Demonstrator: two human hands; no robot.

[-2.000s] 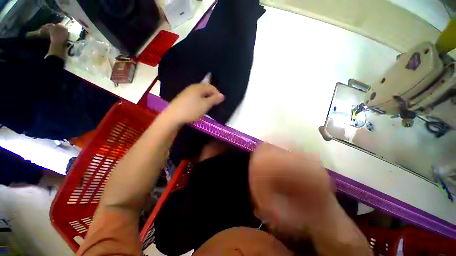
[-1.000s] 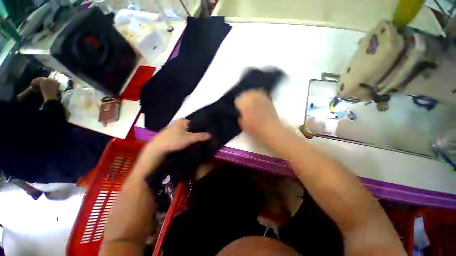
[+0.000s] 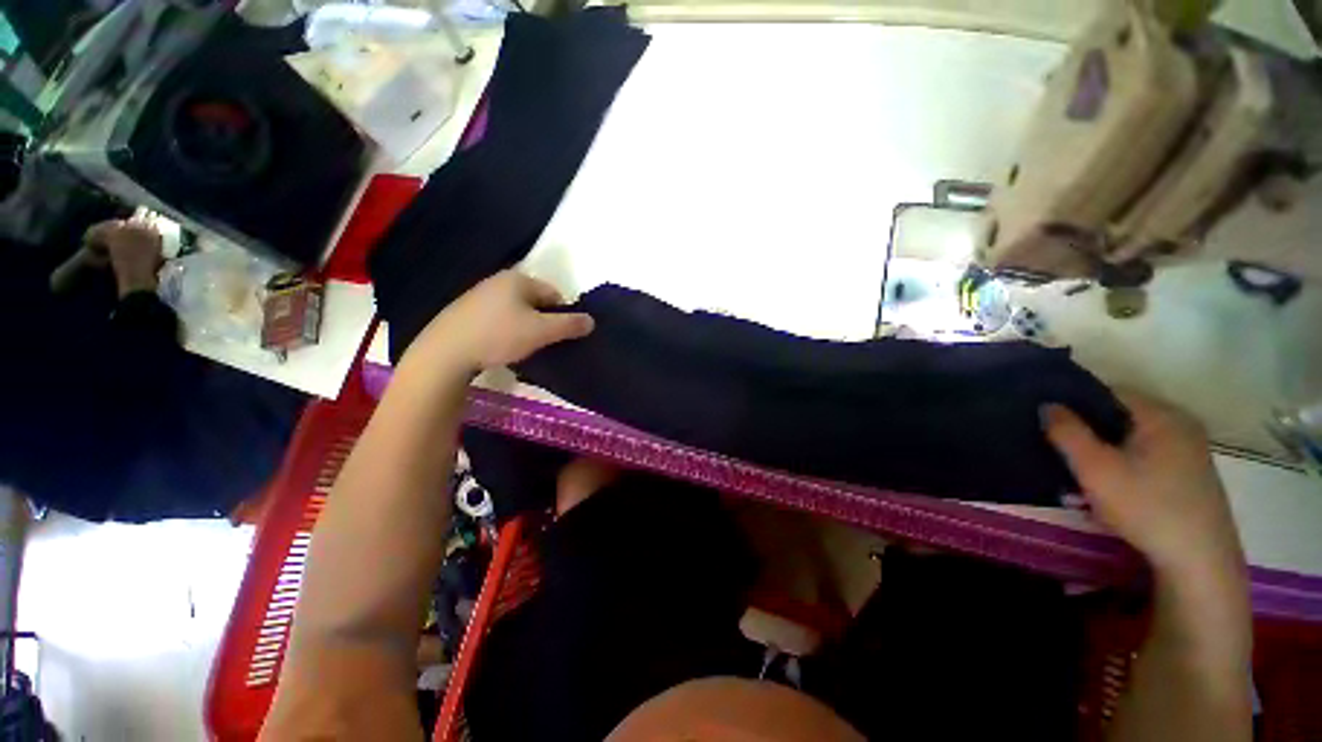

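Observation:
A long, slightly curved black waistband piece (image 3: 812,399) lies stretched across the front of the white table, above the purple edge. My left hand (image 3: 508,322) holds its left end with thumb and fingers. My right hand (image 3: 1145,471) holds its right end. The pile of cut black pieces (image 3: 500,181) lies at the table's left, beyond my left hand. The cream sewing machine head (image 3: 1095,145) is at the upper right, with its lit needle plate area (image 3: 942,290) behind the cloth. The needle tip is too small to make out.
Red baskets stand at the left (image 3: 290,580) and lower right (image 3: 1290,674); the left one holds spools. A side table (image 3: 326,363) carries a small brownish-red box (image 3: 292,313), a red item (image 3: 373,228) and a black machine part (image 3: 239,145). Another person's hand (image 3: 131,251) is at far left.
Both hands went from empty to holding one black piece. The piece has moved right from beside the pile and is now spread lengthwise along the front edge. My right hand has moved right.

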